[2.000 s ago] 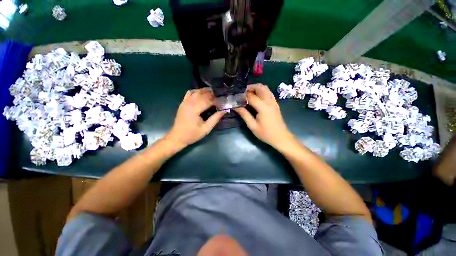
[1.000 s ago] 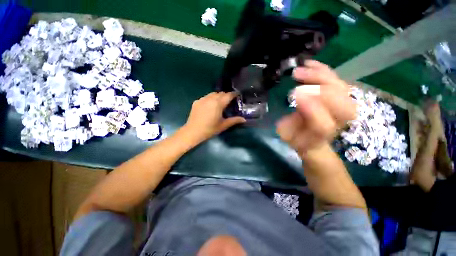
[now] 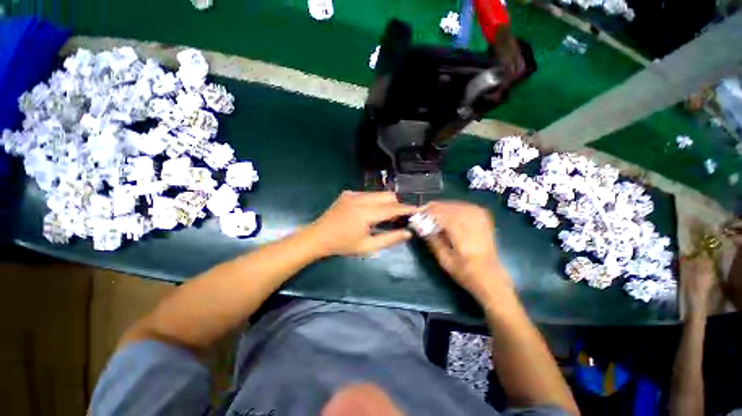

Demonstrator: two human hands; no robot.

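A small white module [image 3: 423,222] is between the fingertips of both my hands, just in front of the press foot. My left hand [image 3: 362,225] pinches it from the left with thumb and fingers. My right hand [image 3: 465,237] holds it from the right, its fingers partly hiding it. The black hand press [image 3: 431,89] stands behind my hands. Its lever with the red grip [image 3: 491,16] points up and away. The fixture [image 3: 418,180] at its foot is partly hidden; I cannot tell if a part is in it.
A broad pile of white modules [image 3: 106,146] lies left, beside a blue bin [image 3: 24,57]. Another module pile [image 3: 598,215] lies right, near a metal post [image 3: 643,85]. The green conveyor belt [image 3: 268,32] carries scattered parts behind. Another person's arm [image 3: 693,325] is at far right.
My right hand has come down from the raised lever area to meet my left hand. The white module is now between them, in front of the press. The lever grip now shows raised at the back.
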